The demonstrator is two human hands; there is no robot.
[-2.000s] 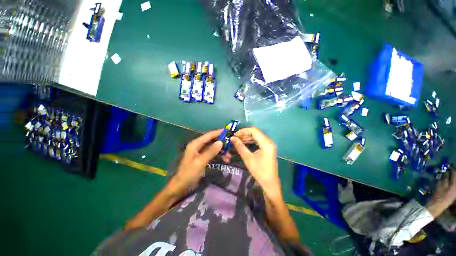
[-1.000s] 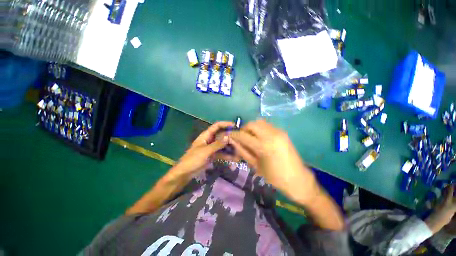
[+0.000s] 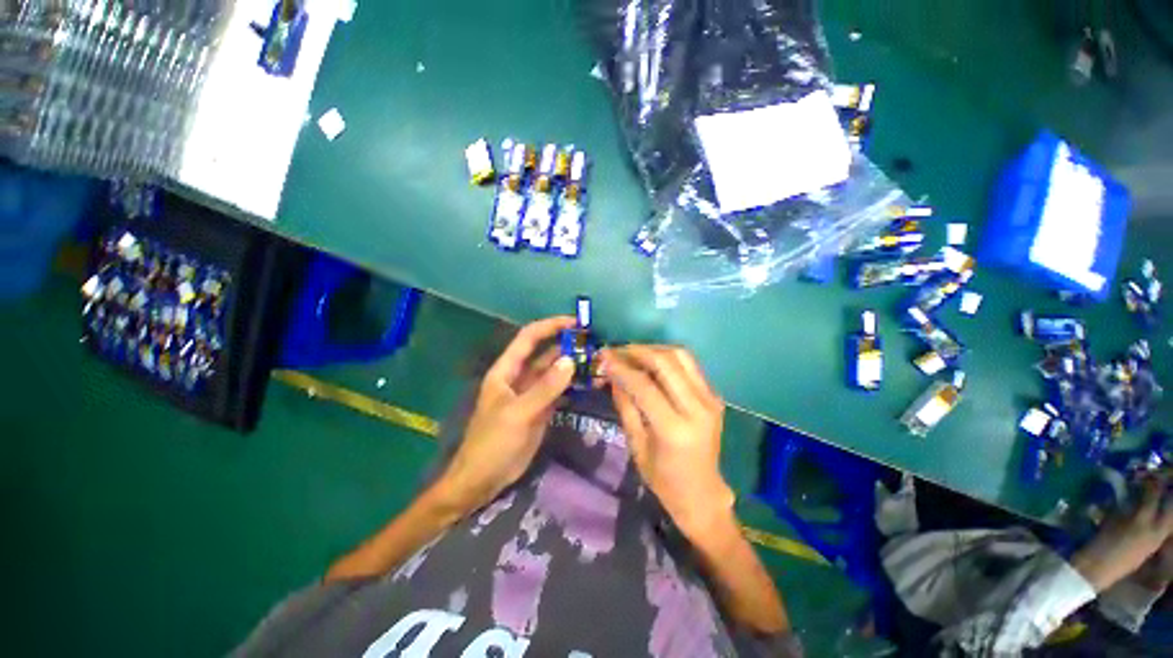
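A blue circuit-board module (image 3: pixel 579 345) is held upright at the bench's front edge, in front of my chest. My left hand (image 3: pixel 517 409) grips its left side between thumb and fingertips. My right hand (image 3: pixel 672 424) has its thumb and fingertips at the module's lower right side; whether a small part is between them cannot be made out. Three modules (image 3: pixel 539 212) stand in a short row on the green bench, with a small white and gold piece (image 3: pixel 480 161) at their upper left.
A clear bag of black parts (image 3: pixel 720 77) lies beyond my hands. Loose modules (image 3: pixel 931 405) and a blue box (image 3: pixel 1057 216) are at right, near another person's hand (image 3: pixel 1132 540). Clear trays (image 3: pixel 103 90) on a white sheet (image 3: pixel 251 142) and a black tray (image 3: pixel 251 347) are at left.
The view has shifted slightly. My right hand has moved from covering the module to its lower right side, and the module now shows between my hands.
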